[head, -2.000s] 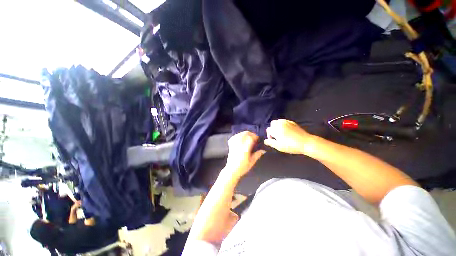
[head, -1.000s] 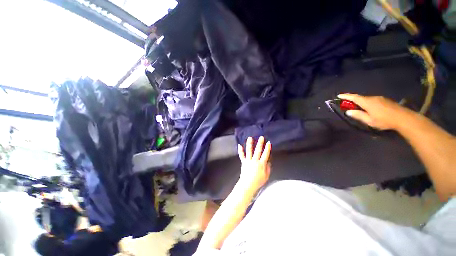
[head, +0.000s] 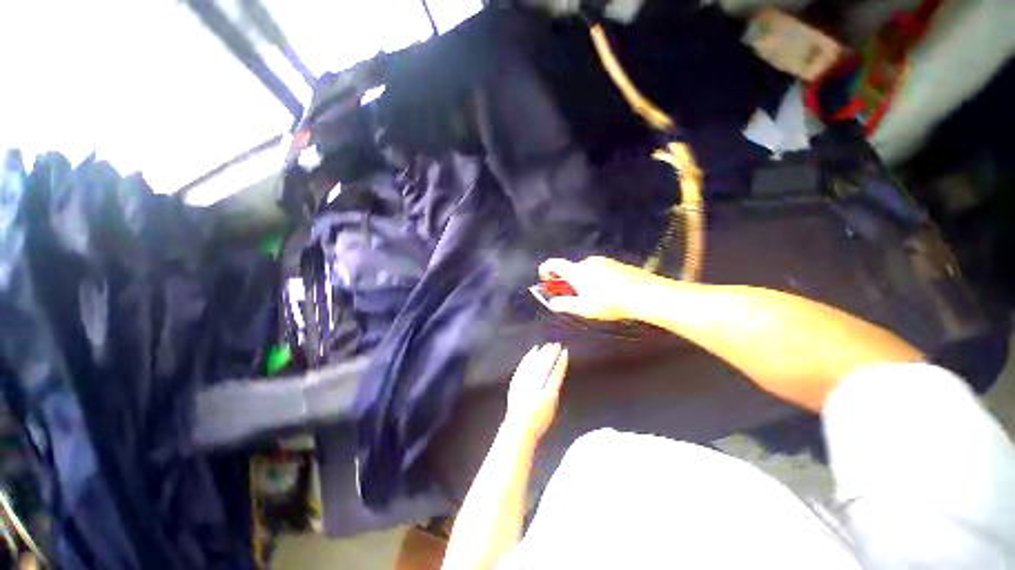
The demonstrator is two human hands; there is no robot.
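Note:
My right hand (head: 601, 290) is closed on the steam iron (head: 560, 288) by its red part, over the navy garment near the middle of the picture. The iron's tip points left; its body is partly hidden and blurred. My left hand (head: 538, 384) lies flat at the garment's near edge, just below the iron, fingers close together, gripping nothing that I can see. The navy garment (head: 417, 323) hangs in folds over the narrow grey pressing arm (head: 262, 403). Whether the iron touches the cloth cannot be told.
The tan hose (head: 692, 212) runs from the top to the iron. The dark table pad (head: 779, 251) extends right. Heaped navy cloth (head: 378, 251) lies at the back; more navy cloth (head: 111, 334) hangs at far left. Red items (head: 851, 95) sit at the back right.
My right hand has brought the iron left from the pad to the garment near my left hand. The left hand's fingers have drawn together. The view has shifted, showing more of the right side.

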